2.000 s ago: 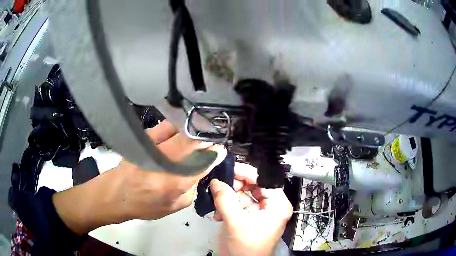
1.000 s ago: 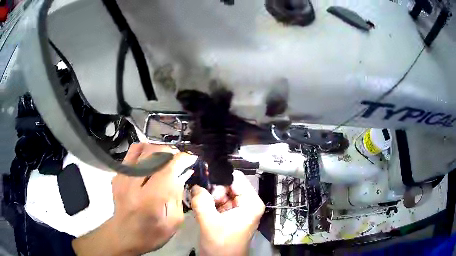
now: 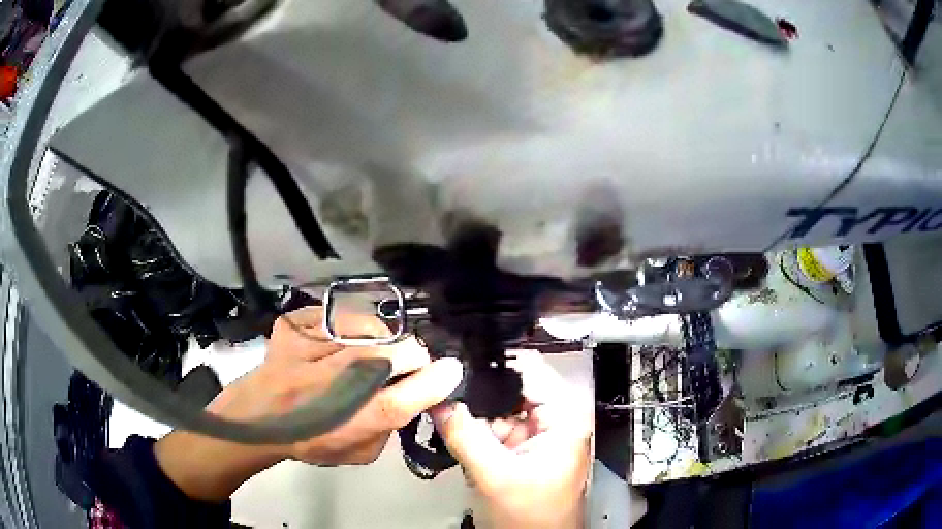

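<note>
The off-white sewing machine head point(image 3: 713, 134) fills the upper view. Its dark, blurred needle bar area point(image 3: 480, 320) hangs over my fingertips. A rectangular wire guard point(image 3: 364, 311) sits to its left. My left hand point(image 3: 320, 398) and my right hand point(image 3: 532, 444) meet below the needle area and pinch a small black part-sewn piece point(image 3: 424, 452). A black strip loop of it hangs under the fingers. The rest of the piece, the presser foot and the needle tip are hidden by the fingers and the machine.
A tangled black bundle of strips point(image 3: 134, 274) lies at left on the pale tabletop point(image 3: 310, 496). The oily bed mechanism point(image 3: 682, 413) is at right, with a white bottle with yellow label point(image 3: 823, 265) behind it. Blue material point(image 3: 857, 496) is at lower right. A curved grey bar crosses the left foreground.
The view has shifted. Both hands stay at the needle area, and the black piece now shows a loop hanging below the fingers. The separate black panel at left is now mostly hidden.
</note>
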